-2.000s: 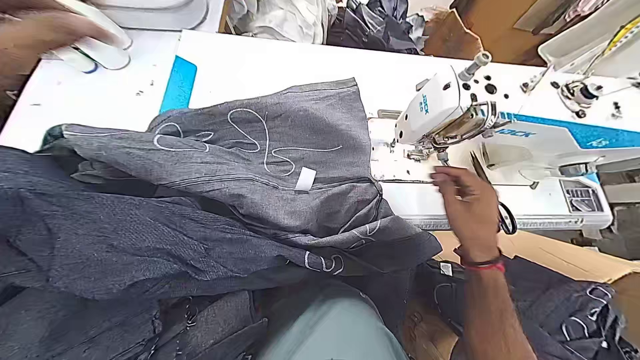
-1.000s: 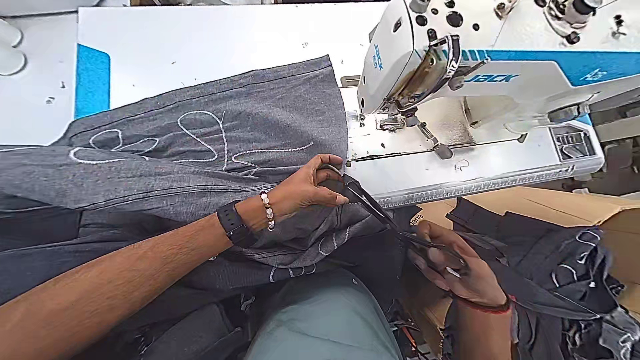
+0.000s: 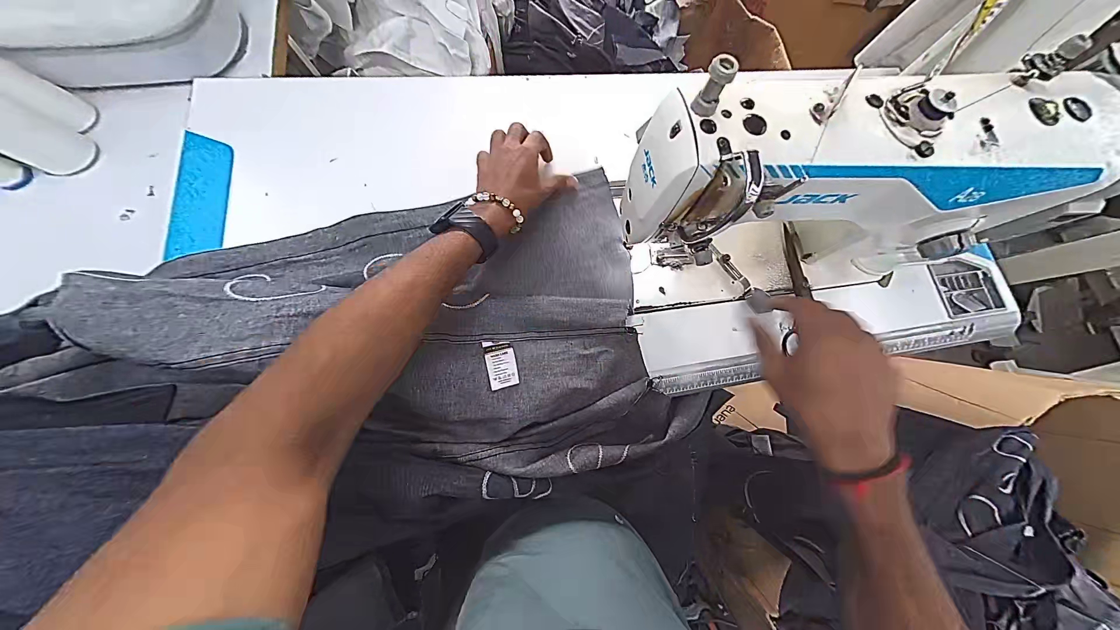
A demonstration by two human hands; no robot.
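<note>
My left hand (image 3: 516, 171) rests at the far edge of a grey denim garment (image 3: 560, 254), its thumb on the cloth and its fingers apart. A white care label (image 3: 501, 366) lies face up near a seam. The garment's right edge adjoins the bed of a Jack sewing machine (image 3: 700, 271), close to the presser foot (image 3: 674, 255). Blurred by motion, my right hand (image 3: 831, 376) is over the bed's front edge, beside the dark scissors (image 3: 794, 258). Its fingers partly hide the handles, so whether it grips them cannot be told.
A cardboard box (image 3: 971, 389) with dark garments (image 3: 919, 516) is below the machine at right. More dark denim (image 3: 79, 490) hangs over the near side. Bundled white cloth (image 3: 420, 35) lies beyond the white table (image 3: 350, 131). A thread tension part (image 3: 932, 105) tops the machine arm.
My left hand has moved from the garment's right edge to its far edge. The scissors, between both hands one second ago, are now over the machine bed by my right hand. The label's printed side now shows.
</note>
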